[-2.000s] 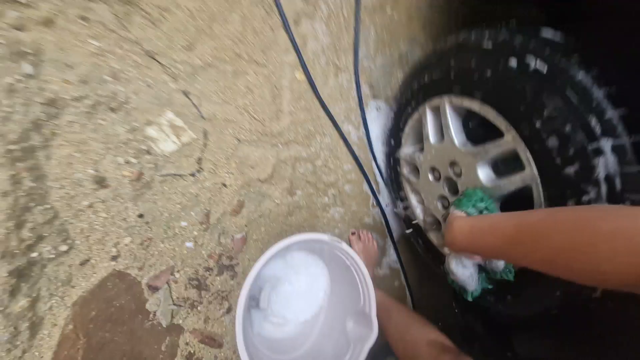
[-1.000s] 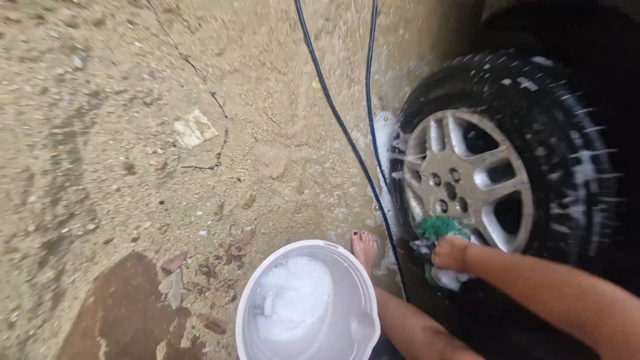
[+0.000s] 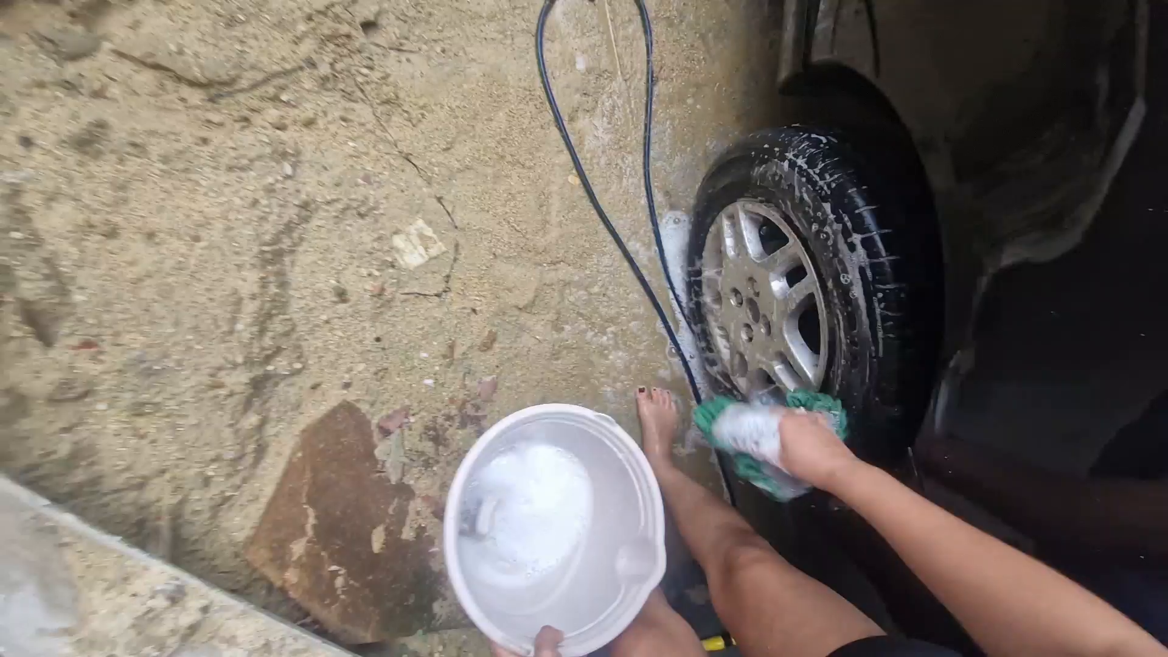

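Note:
My right hand is closed on a green scrubbing cloth covered in white suds, at the lower edge of a silver alloy wheel rim. The black tire around the rim is wet and streaked with foam. At the bottom centre, my left hand grips the rim of a pale plastic bucket with foamy water inside. Only the fingers of that hand show well.
A dark blue hose loops over the wet sandy ground, passing beside the tire. My bare foot stands between bucket and wheel. A flat brown stone lies left of the bucket, near a concrete edge. The dark car body is at right.
My right hand with the green cloth has moved from over the rim face to its lower edge. The bucket stays in front of me. The view has shifted, showing more of the car.

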